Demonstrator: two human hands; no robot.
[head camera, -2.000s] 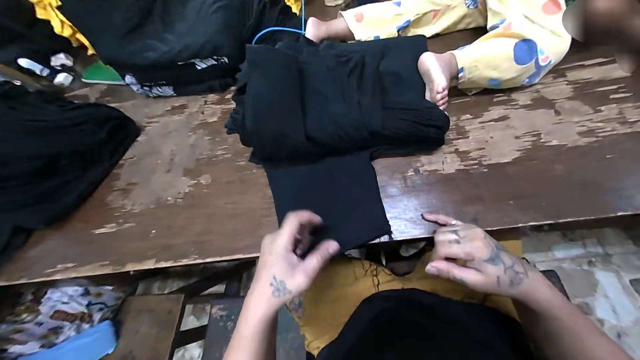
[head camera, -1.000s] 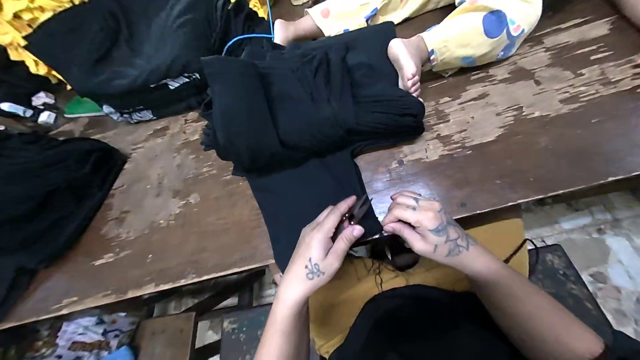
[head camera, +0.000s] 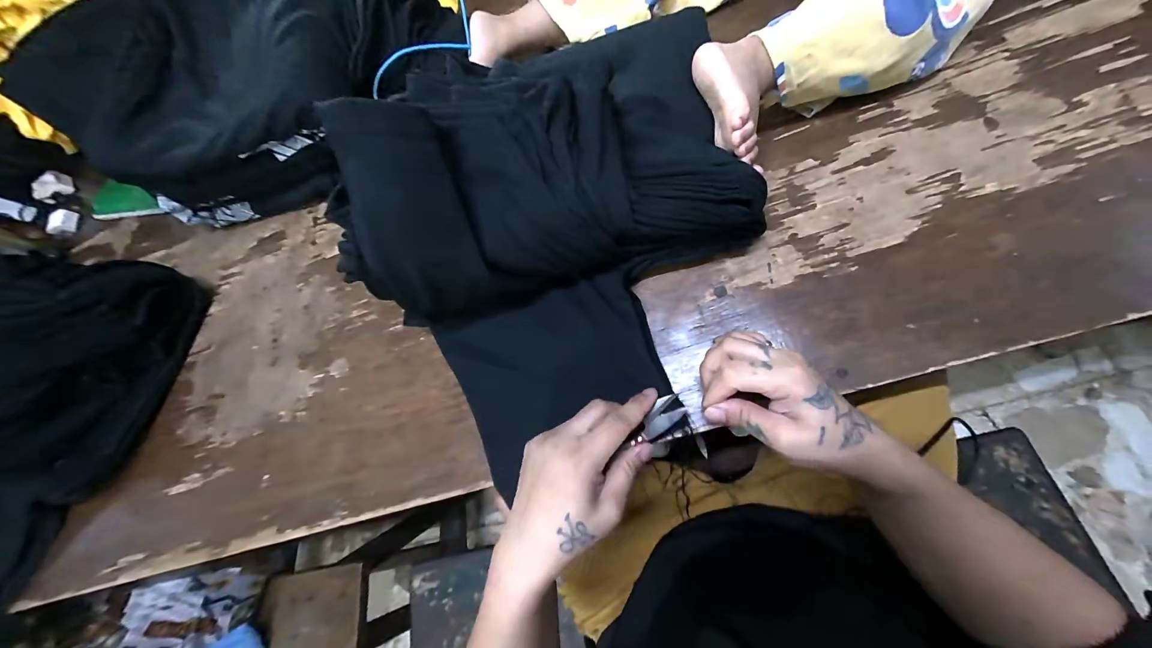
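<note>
My left hand (head camera: 580, 468) grips small metal thread snips (head camera: 664, 418), their blades pointing right at the lower corner of a black garment part (head camera: 558, 360). That flat part hangs over the table's near edge and runs out from a bulky folded black garment stack (head camera: 540, 180). My right hand (head camera: 765, 396) is just right of the blades, thumb and forefinger pinched together by the corner; whether a thread is between them is too small to tell. Loose dark threads (head camera: 682, 481) dangle over the yellow cloth on my lap.
A worn wooden table (head camera: 900, 279) with peeling surface spans the view. A person's bare foot (head camera: 727, 99) rests against the stack at the top. More black cloth (head camera: 81, 387) lies at left and black garments (head camera: 198, 81) at upper left, near a blue cord (head camera: 414, 47). A stool (head camera: 1035, 504) stands at lower right.
My hands have come together at the garment's lower corner; two seconds ago they were apart. The snips now show clearly in my left hand. The view has shifted somewhat.
</note>
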